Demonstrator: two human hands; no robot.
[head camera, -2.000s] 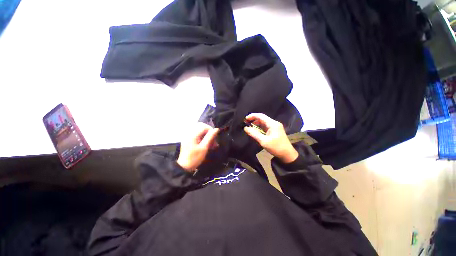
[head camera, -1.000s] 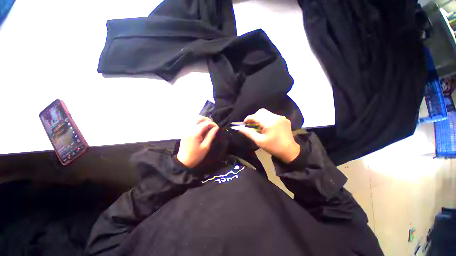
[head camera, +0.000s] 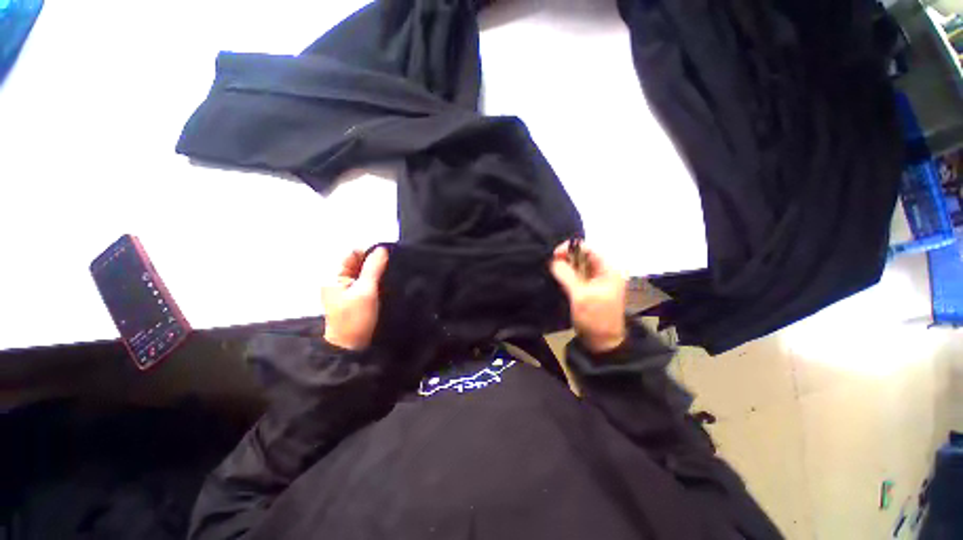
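The black garment (head camera: 480, 190) lies on the white table (head camera: 95, 190), its near end pulled over the table's front edge. One tube-like part reaches out to the left. My left hand (head camera: 354, 300) pinches the garment's near part at its left side. My right hand (head camera: 591, 295) holds the same part at its right side, and the cloth is spread between the two hands. The small dark thread snips (head camera: 577, 253) show at the fingers of my right hand. Their blades cannot be made out clearly.
A large black garment pile (head camera: 781, 169) hangs over the right table edge. A smartphone (head camera: 140, 302) with a red edge lies left. Blue plastic (head camera: 15, 30) shows top left. Blue crates (head camera: 929, 200) stand right, above pale floor (head camera: 834, 422). A dark heap (head camera: 85, 464) is low left.
My hands were close together at the cloth, with the snips pointing between them. They have moved apart and stretch the cloth. The garment's left part has shifted left, and the phone screen looks darker.
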